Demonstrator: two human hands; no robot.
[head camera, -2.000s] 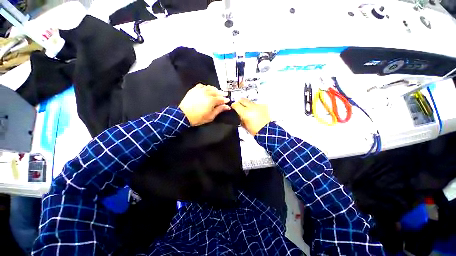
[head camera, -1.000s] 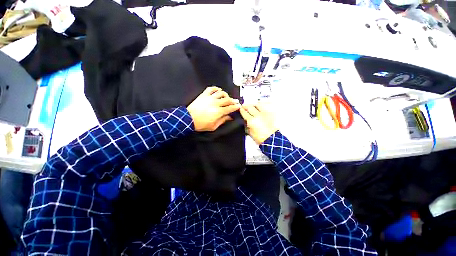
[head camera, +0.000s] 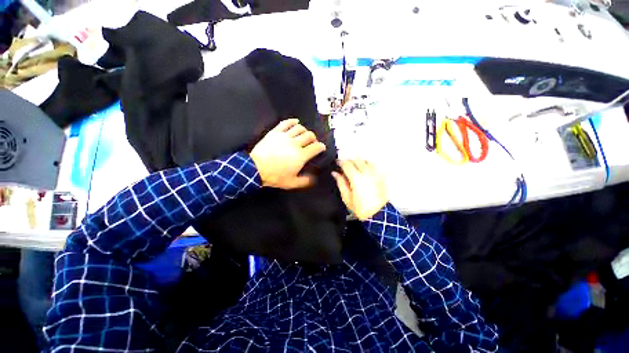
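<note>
The large black garment panel lies on the white table left of the needle area and hangs over the front edge towards the lap. My left hand is on the panel with its fingers bent over a fold of the cloth. My right hand is at the panel's right edge, its thumb and fingertips close to the cloth; whether it pinches the edge is unclear. The presser foot area of the sewing machine is just beyond the hands, with the cloth edge beside it. Small parts there are blurred.
Black thread snips, scissors with yellow and red-orange loops, and a dark blue cord lie right of the hands. An accessory tray is at far right. A grey machine stands at left. More black cloth lies back left.
Both hands have moved a little towards me, away from the needle, and are slightly further apart. The right hand has opened somewhat. The camera view has also shifted.
</note>
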